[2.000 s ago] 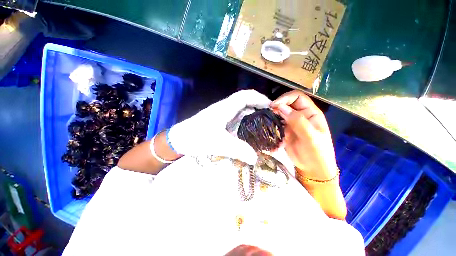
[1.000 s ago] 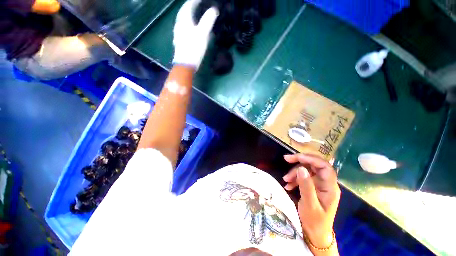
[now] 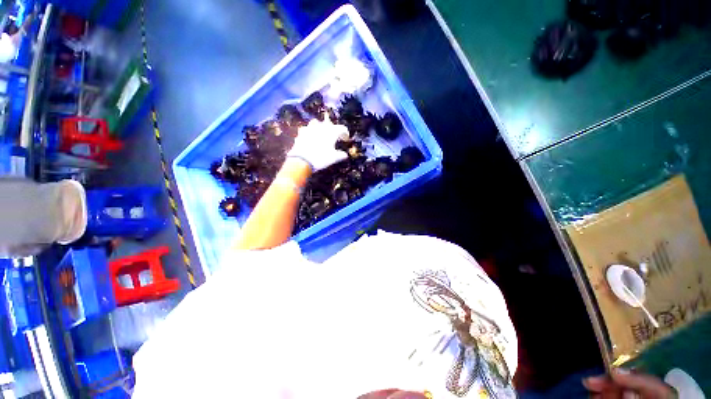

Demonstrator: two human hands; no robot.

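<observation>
My left hand (image 3: 318, 146), in a white glove, is down in the blue crate (image 3: 396, 93) on top of the dark flower heads (image 3: 269, 140). Whether its fingers grip one cannot be told. The flower heads are black-brown and ruffled with gold glints, and a white scrap (image 3: 352, 75) lies at the crate's far end. My right hand (image 3: 633, 386) is bare and cut off by the bottom edge at the bench's near side. Only some fingers show, so its hold cannot be told.
The green bench (image 3: 538, 183) carries ribbed black balls (image 3: 563, 51) and a cardboard sheet (image 3: 670, 226) with a white spoon or dish (image 3: 625, 285). A white object (image 3: 684, 386) is cut off beside my right hand. Red stools (image 3: 143, 275) and blue crates stand at left.
My left hand held a dark ribbed cluster between both hands, then reached among the black balls on the bench, and is now in the crate. The view has swung left toward the crate.
</observation>
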